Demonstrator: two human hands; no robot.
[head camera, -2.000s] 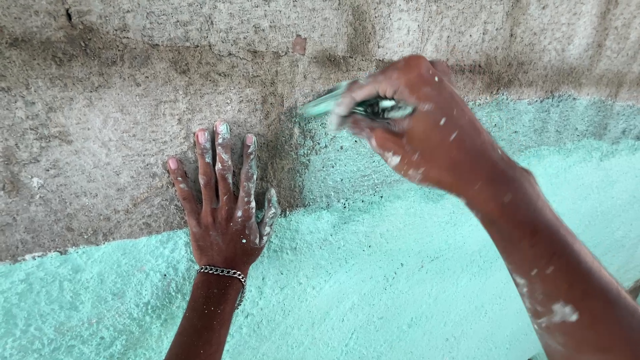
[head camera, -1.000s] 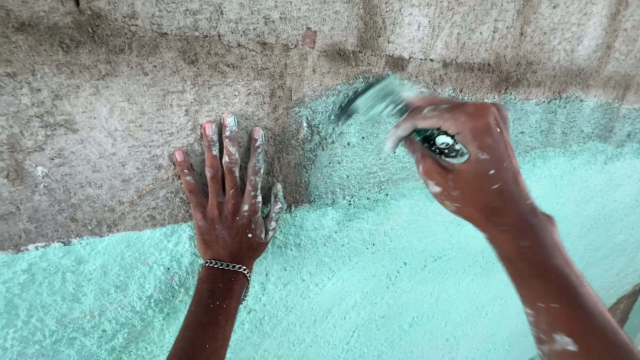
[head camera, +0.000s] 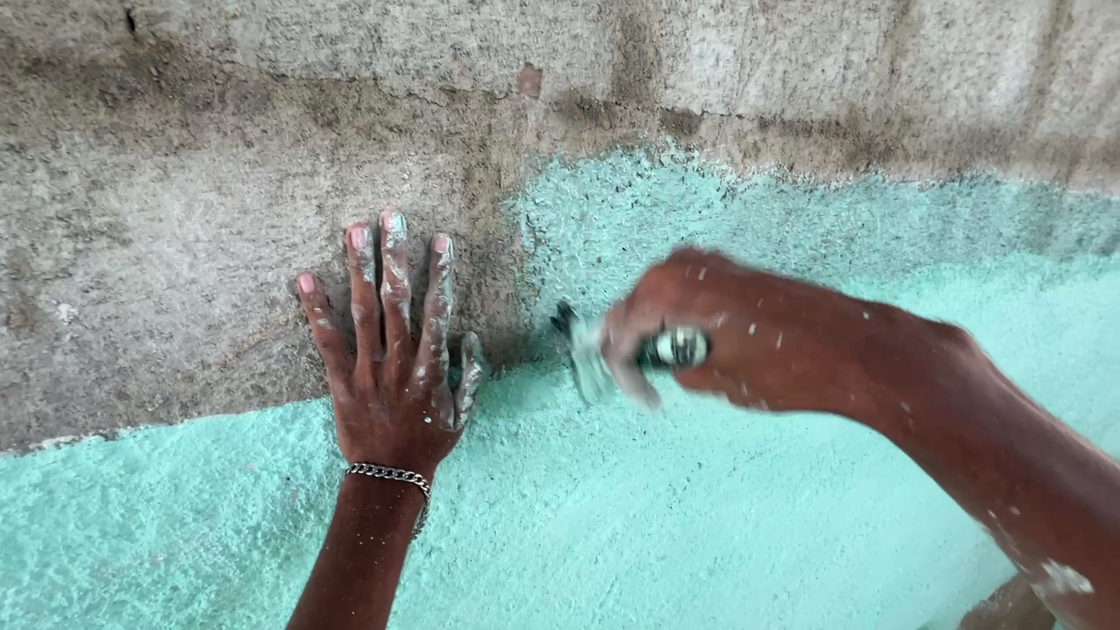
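Observation:
My left hand (head camera: 394, 350) lies flat on the rough wall with its fingers apart, across the line between bare grey concrete (head camera: 192, 245) and turquoise paint (head camera: 612, 507). Dried paint marks its fingers, and a chain bracelet (head camera: 389, 473) circles the wrist. To its right, my right hand (head camera: 700, 332) grips a paintbrush (head camera: 591, 359); the brush is blurred, and its bristles are at the wall near the left edge of the painted patch. The fingers hide part of the handle, whose paint-smeared end shows beside the palm.
Above the paint runs a dark, cracked seam (head camera: 682, 118) in the concrete, with a small reddish chip (head camera: 529, 80) near it. A brown shape (head camera: 1006, 605), too little visible to name, shows at the bottom right below my forearm.
My right hand has moved down with the paintbrush. Turquoise now covers more of the concrete right of my left hand, where the earlier frames show thinner, greyer paint. The left hand stays on the wall.

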